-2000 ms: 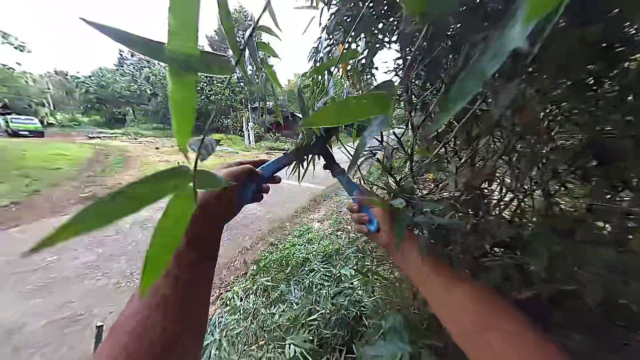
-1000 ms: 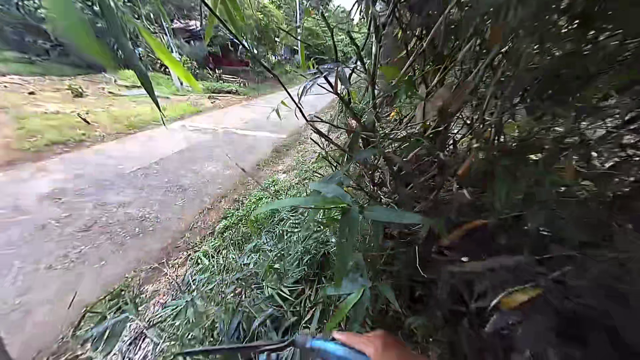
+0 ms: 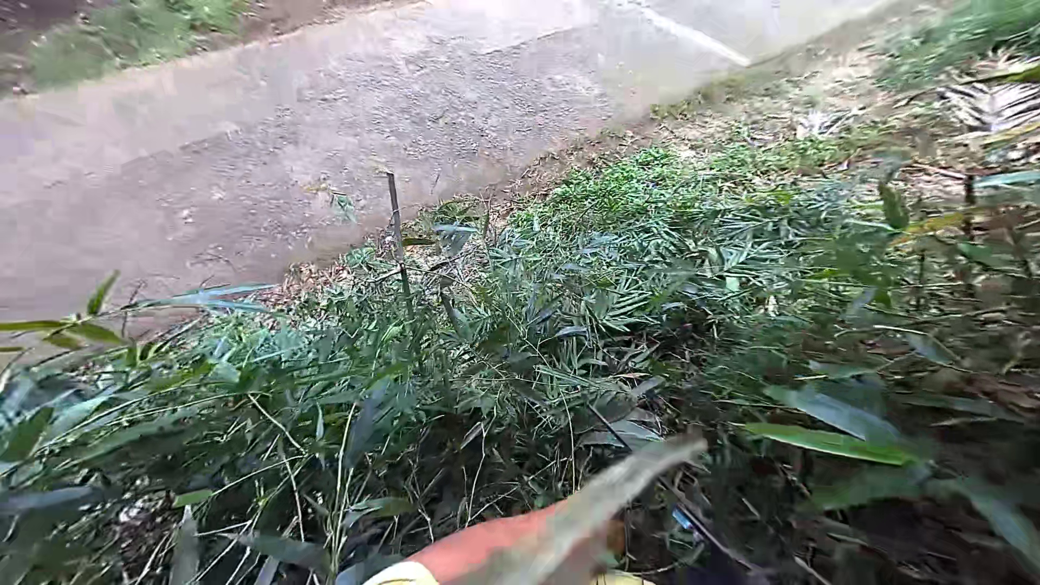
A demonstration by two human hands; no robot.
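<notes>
A bare forearm (image 3: pixel 487 538), apparently my left, reaches in from the bottom edge, with a bit of yellow cloth (image 3: pixel 402 574) at its lower end. A blurred, pale strip of leaf or stem (image 3: pixel 597 512) crosses in front of it and hides most of my left hand, so its grip cannot be made out. Just right of it, a small blue piece (image 3: pixel 682 518) shows among dark stems, perhaps part of the blue-handled tool. My right hand is not visible. Narrow-leaved green foliage (image 3: pixel 569 301) lies all around the forearm.
A paved road (image 3: pixel 366 106) runs along the upper left, with a grass patch (image 3: pixel 130 36) beyond. An upright cut stem (image 3: pixel 398 236) stands at the verge. Long leaves (image 3: pixel 829 443) and dark brush fill the right side; more leafy stems (image 3: pixel 187 414) spread at lower left.
The view has swung down to the verge. Two seconds ago both hands held blue handles up among the leaves; one second ago one hand on a blue handle showed at the bottom edge.
</notes>
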